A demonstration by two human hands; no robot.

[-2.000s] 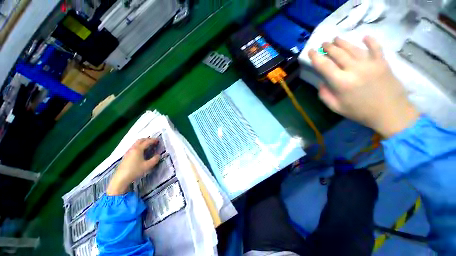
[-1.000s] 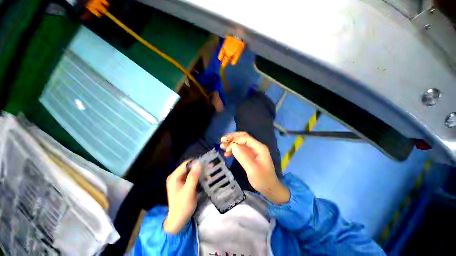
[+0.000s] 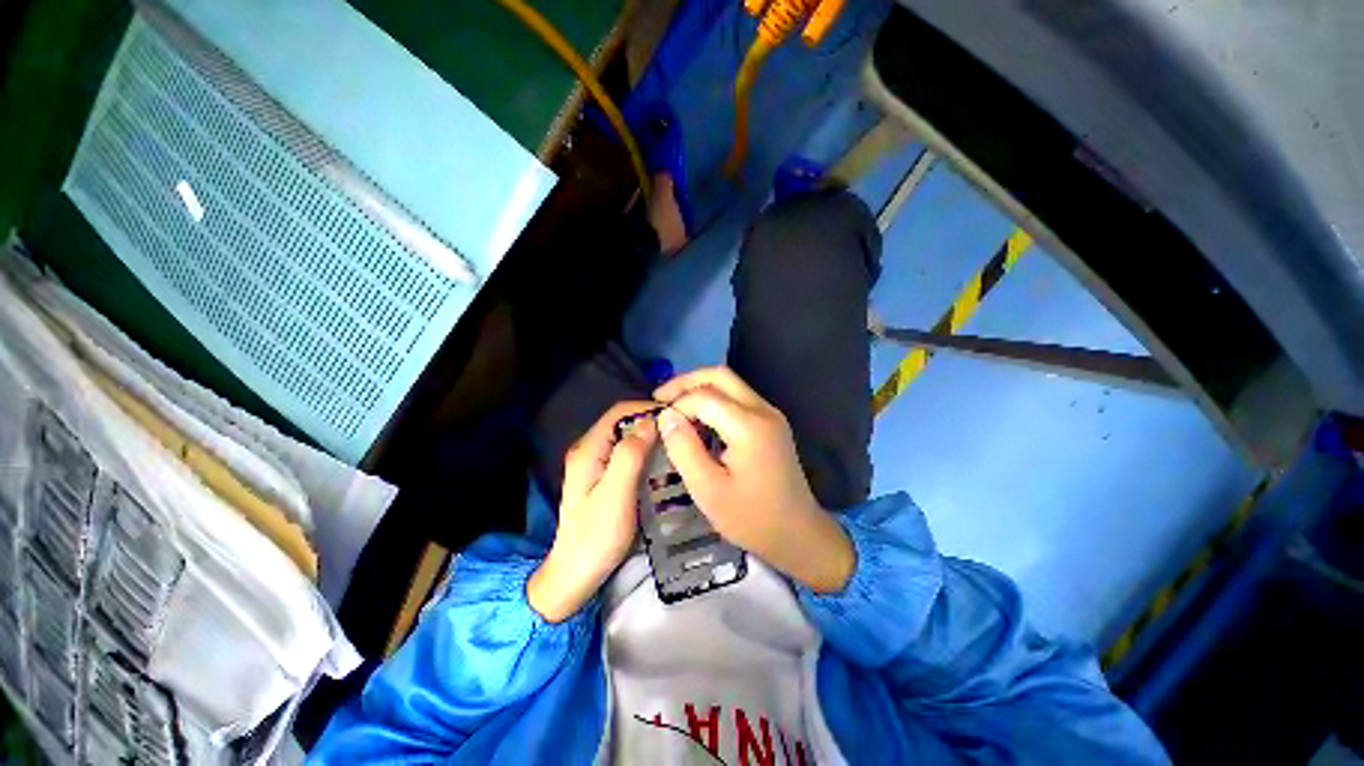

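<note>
A phone middle frame [image 3: 693, 549], a black-edged plate with silvery bars and slots, is held over my lap. My left hand [image 3: 603, 501] grips its upper left edge. My right hand [image 3: 751, 476] is on its upper right, with thumb and fingertips together at the top end, close to my left thumb. The fingers cover the frame's top part. Whether a small part is between the fingertips cannot be seen.
A pale blue sticker sheet [image 3: 284, 225] lies on the green bench at the upper left. A frame tray [image 3: 90, 561] with white and tan liner sheets is at the lower left. The white machine table [image 3: 1197, 105] is at the upper right. An orange connector [image 3: 784, 21] hangs at the top.
Since the earlier frames both hands have come together over my lap with the frame. My right hand has moved from beside the frame onto its top end. The view has shifted.
</note>
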